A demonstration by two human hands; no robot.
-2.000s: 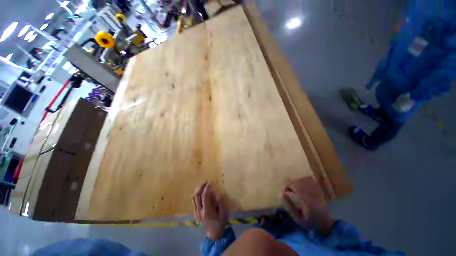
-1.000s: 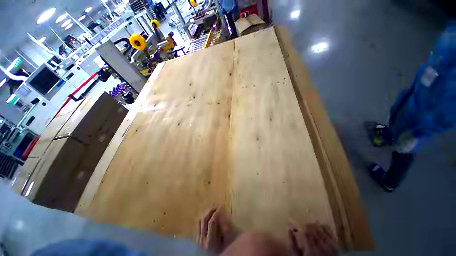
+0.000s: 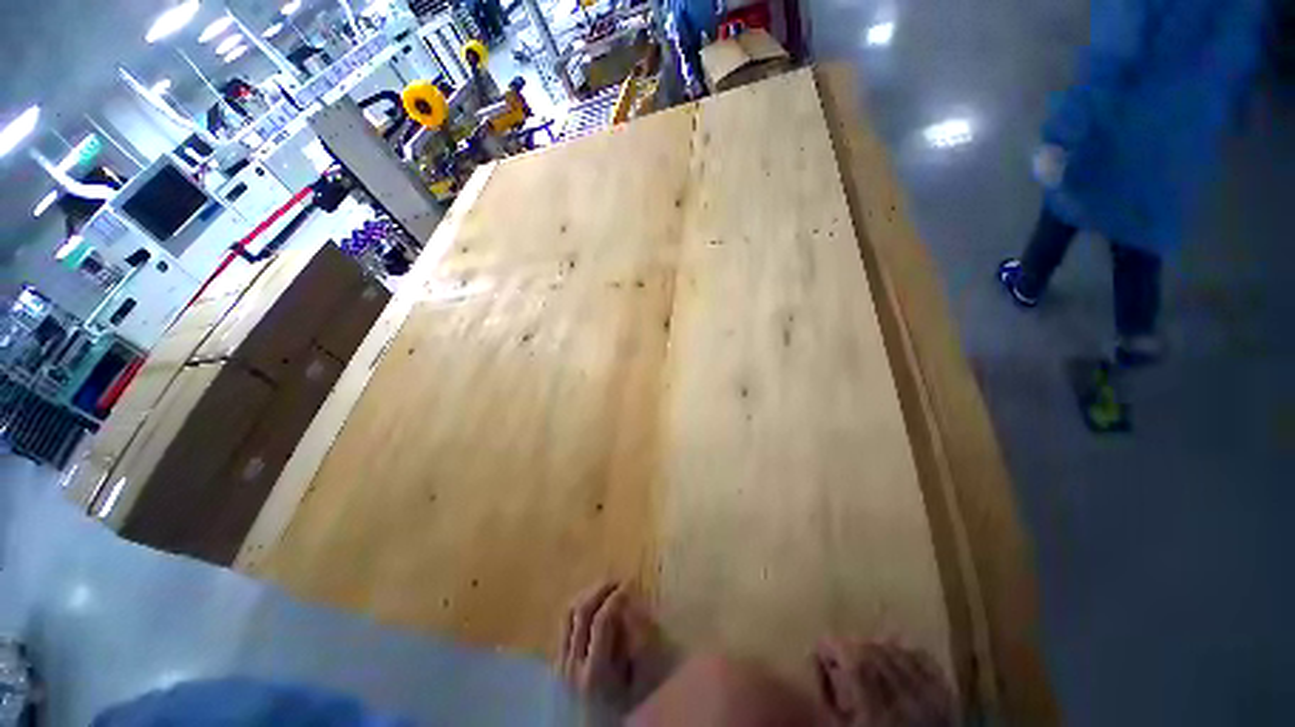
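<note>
A large plywood-topped pallet (image 3: 568,355) fills the middle, its pale yellow-brown top showing knots and a lengthwise seam. Another wood layer shows along its right side. My left hand (image 3: 604,646) lies on the top near the board's near end, left of the seam, with bent fingers. My right hand (image 3: 881,685) lies near the right corner, partly cut off by the bottom edge. The near edge and my thumbs are hidden, so a grip cannot be made out. A blurred skin-coloured shape is between the hands.
Brown cartons (image 3: 235,412) stand along the left side. Workbenches and equipment with a yellow wheel (image 3: 425,104) are beyond. An open carton (image 3: 746,57) is past the far end. A person in a blue smock (image 3: 1157,121) is on the right. A pale blurred surface (image 3: 284,646) is lower left.
The view has tilted up, showing more of the far end, and my hands appear lower in the picture. The person on the right has moved farther away. My hands remain on the near end.
</note>
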